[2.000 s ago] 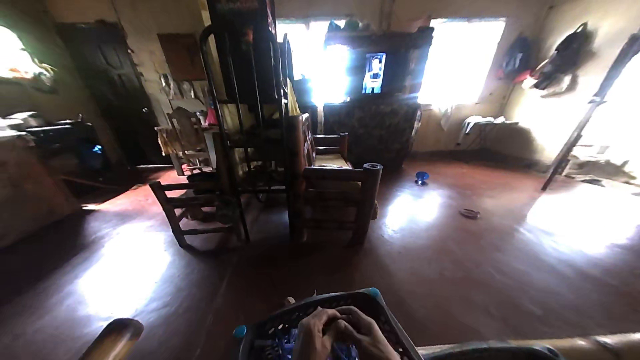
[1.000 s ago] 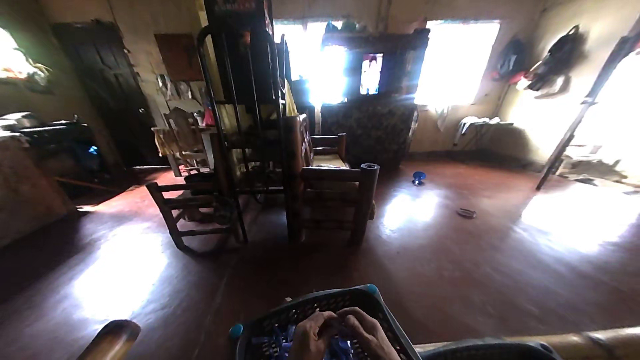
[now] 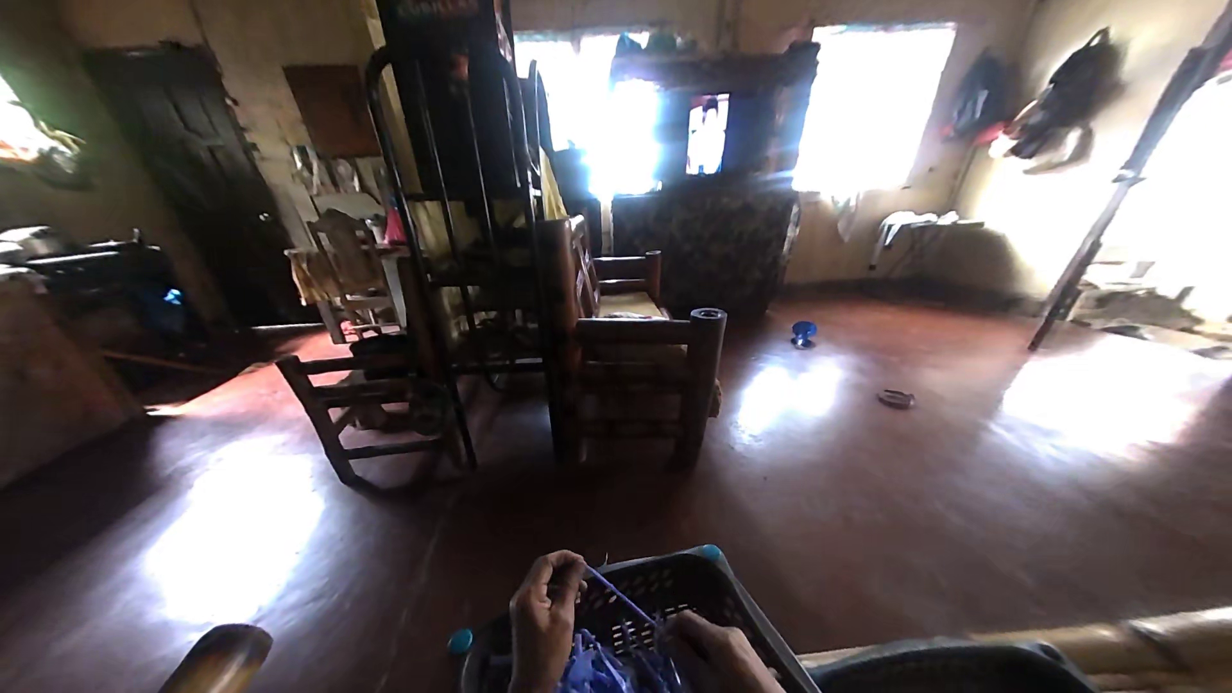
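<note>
My left hand pinches one end of a thin blue-violet strip between thumb and fingertips. The strip slants down to my right hand, whose closed fingers hold its other part. Both hands are over a dark perforated plastic basket with light blue corner pieces. A tangled heap of blue-violet strips lies in the basket, below and between the hands. What the strips are made of cannot be told.
Ahead stand a bamboo chair and a black metal rack. A blue object and a small dark item lie on the red floor. A dark rounded container and bamboo pole are at lower right.
My hands were close together over the basket in both earlier frames. They are now apart, the left one farther left and raised, with a strip stretched between them.
</note>
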